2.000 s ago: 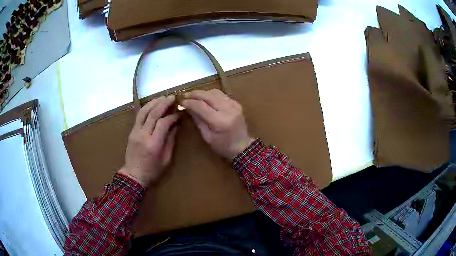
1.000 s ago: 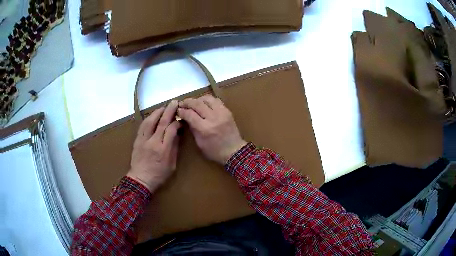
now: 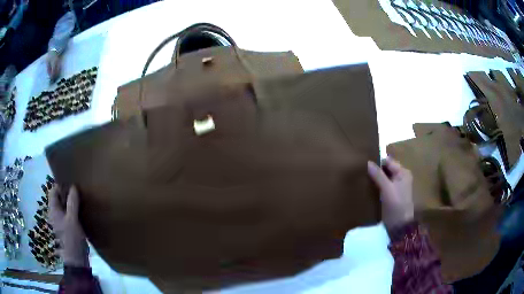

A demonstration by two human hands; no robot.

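Observation:
A large brown outer panel (image 3: 230, 172) with notched lower corners is held up in front of me, blurred. A gold-coloured closure piece (image 3: 204, 126) shows at its top centre, between the ends of a thin arched handle. My left hand (image 3: 68, 215) grips the panel's left edge. My right hand (image 3: 393, 186) grips its right edge, with the thumb in front. Some fingers are hidden behind the panel. Behind it lies another brown panel (image 3: 276, 62) with a handle and a small gold piece.
Closure pieces (image 3: 63, 99) lie in rows on grey sheets at the left. A loose pile of brown panels (image 3: 459, 178) lies at the right, bunched handles beside it. Brown material with pale strips (image 3: 425, 28) is at the upper right. Another person's hand (image 3: 53, 64) is at the upper left.
The panel has gone from lying on the table to being held up. My hands have moved apart from its top centre to its side edges. The view has tilted upwards.

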